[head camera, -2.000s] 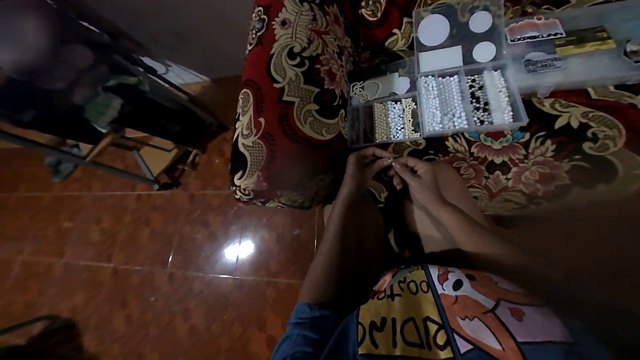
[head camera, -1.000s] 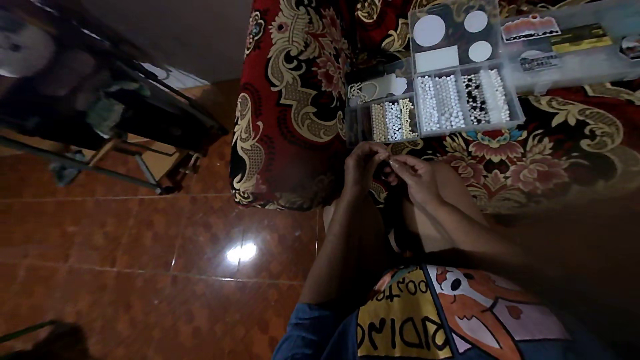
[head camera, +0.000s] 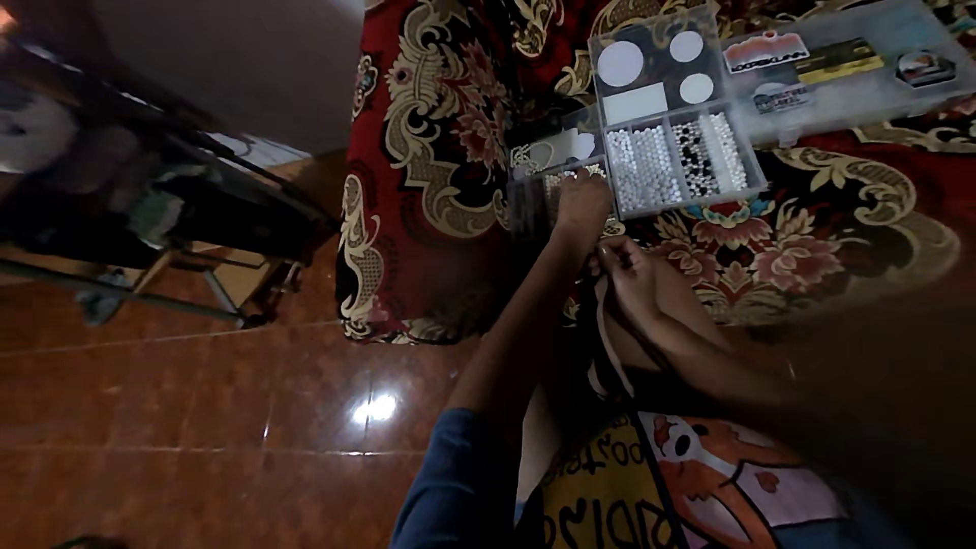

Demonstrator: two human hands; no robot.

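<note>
My left hand (head camera: 584, 207) reaches over the smaller clear plastic bead box (head camera: 522, 206), its fingertips at the gold-coloured beads (head camera: 593, 169); whether it pinches a bead cannot be seen. Just below and to the right, above my lap, my right hand (head camera: 627, 268) has its fingers closed together; something very small may be between them, too dark to tell. Beside the smaller box stands an open clear bead box (head camera: 755, 183) with rows of white beads (head camera: 656, 164) and black and white beads (head camera: 692, 158). A pale looped strand (head camera: 532, 156) shows at the smaller box's upper part.
Both boxes rest on a red patterned sofa cover (head camera: 793, 252). A long clear plastic case (head camera: 846, 99) with stickers lies behind at the right. The sofa's padded arm (head camera: 427, 168) is at the left. Beyond it are a tiled floor (head camera: 305, 412) and a dark metal-framed rack (head camera: 183, 297).
My left hand has left my right hand and moved up to the smaller bead box. Before, both hands were together above my lap. My right hand has stayed near the same place.
</note>
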